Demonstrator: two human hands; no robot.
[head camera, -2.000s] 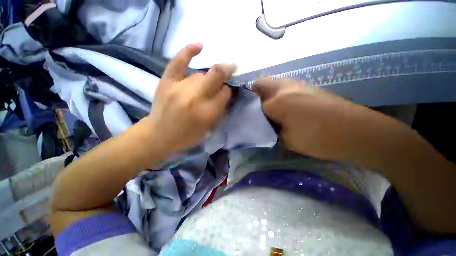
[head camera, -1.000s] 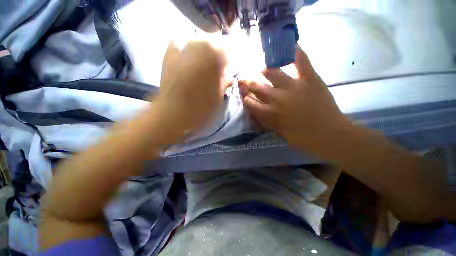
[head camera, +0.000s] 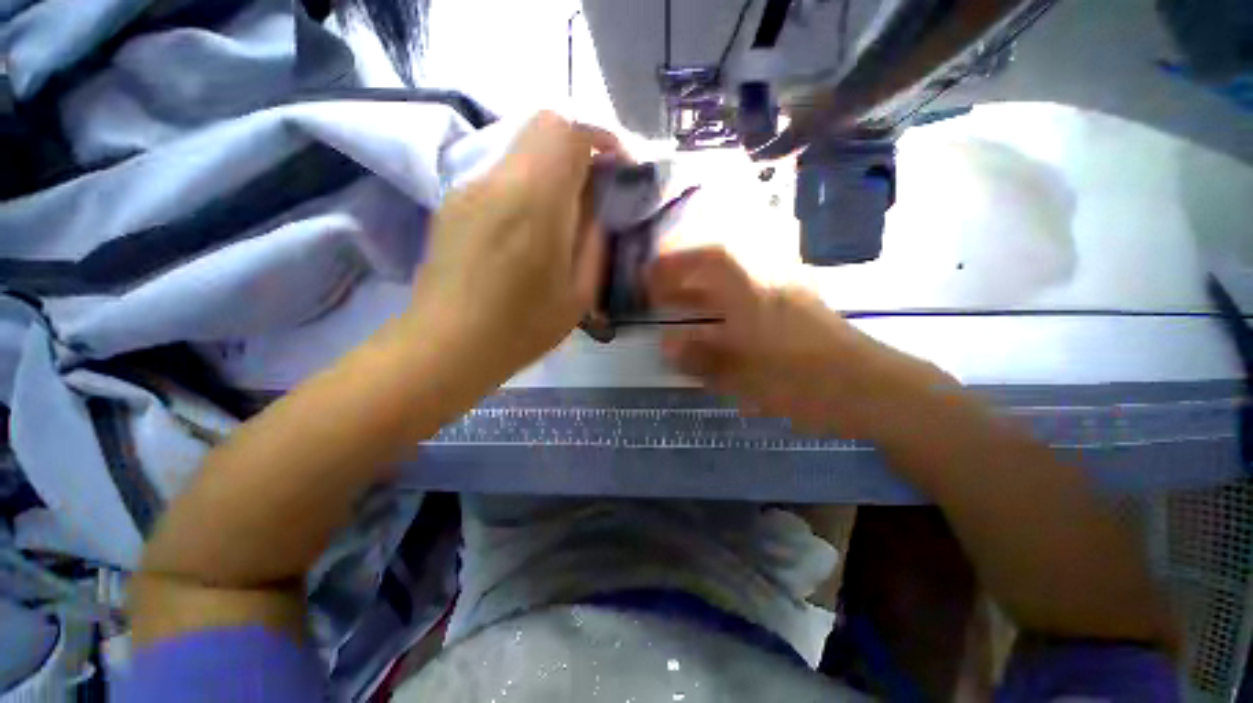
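Note:
The light grey garment (head camera: 261, 275) with dark bands is draped over the table from the left and reaches my hands. My left hand (head camera: 515, 227) holds a folded dark and grey edge (head camera: 629, 234) of it upright, in front of the needle area. My right hand (head camera: 721, 323) is blurred, with curled fingers close to the lower right side of that edge; whether it grips the cloth I cannot tell. The presser foot area (head camera: 701, 124) of the sewing machine is behind the cloth, under a bright glare. A blunt grey-blue attachment (head camera: 845, 203) hangs to its right.
The white machine head (head camera: 907, 55) is at the top. A ruler strip (head camera: 618, 426) runs along the table's front edge. A dark slim tool (head camera: 1231, 323) lies at the right edge. More garments (head camera: 179, 69) are heaped at the upper left. A pale perforated basket or chair (head camera: 1209, 577) is at lower right.
The view now shows more of the machine and table. The cloth edge, earlier low between both hands near the needle, is now raised in my left hand. My right hand has moved away from the attachment.

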